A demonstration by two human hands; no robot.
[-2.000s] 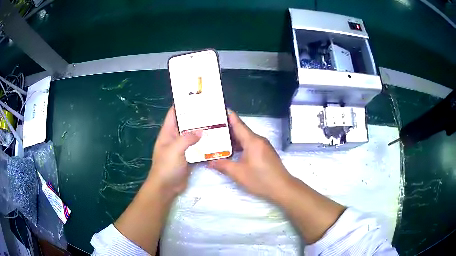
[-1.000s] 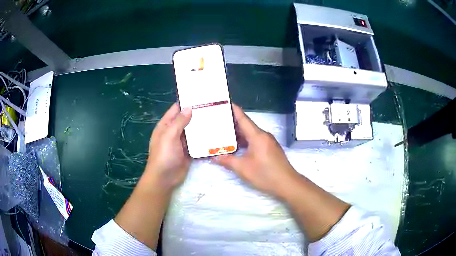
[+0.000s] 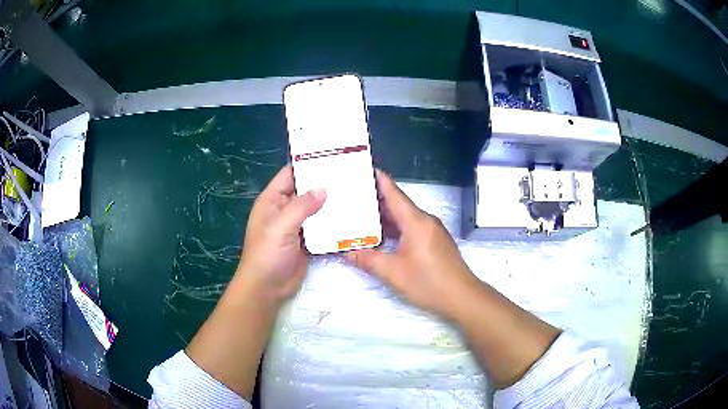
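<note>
A smartphone point(image 3: 335, 128) is held upright in both my hands near the middle of the view. Its bright white screen faces me, with a dark red line across the middle and an orange button at the bottom. My left hand point(image 3: 275, 232) grips its lower left side, with the thumb over the screen. My right hand point(image 3: 419, 252) holds its lower right side and bottom edge. The fingers behind the phone are hidden.
A grey-white screw feeder point(image 3: 551, 136) stands at the right on a whitish plastic sheet point(image 3: 375, 343). A black screwdriver point(image 3: 690, 196) enters at the right edge. A white box point(image 3: 65, 172), cables and plastic bags point(image 3: 40, 279) lie at the left on the green bench point(image 3: 144, 208).
The red line on the screen has moved up and the orange picture at the top is gone. My left thumb has moved from the screen's left edge onto the screen.
</note>
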